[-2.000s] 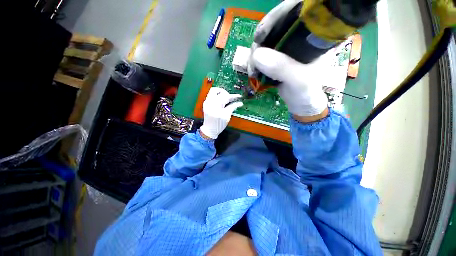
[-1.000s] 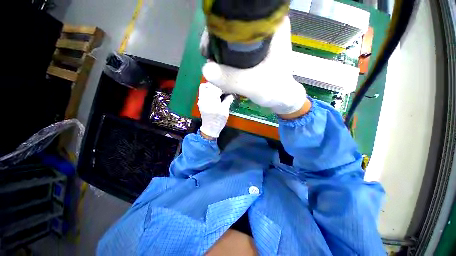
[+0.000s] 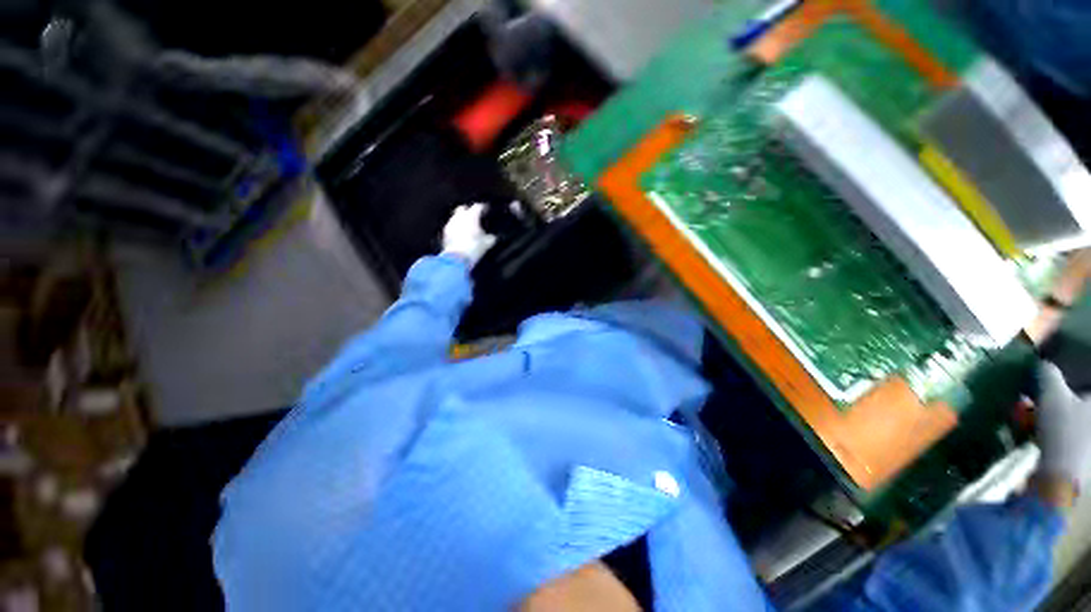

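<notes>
The picture is blurred. My left hand [image 3: 467, 231], in a white glove, is over the black parts bin [image 3: 401, 179], beside the heap of screws [image 3: 544, 167]. What its fingers hold does not show. My right hand [image 3: 1065, 424], also gloved, is at the far right edge near the fixture's corner. A dark thing touches or covers it, and its grip cannot be made out. The green circuit board [image 3: 796, 257] lies on the orange-brown fixture [image 3: 730, 311], with a long heatsink [image 3: 897, 203] across it and a finned heatsink [image 3: 1005, 155] at its far side.
A yellow strip [image 3: 967, 197] runs beside the finned heatsink. A red-orange item [image 3: 492, 115] lies in the bin by the screws. A blue marker pen [image 3: 766, 22] is at the fixture's far corner. Dark blue cloth shows at the top right. A blurred rack stands at the left.
The view has swung, so the board now appears at the right. My left hand has left the board's near edge for the bin. My right hand has moved off the board to its right.
</notes>
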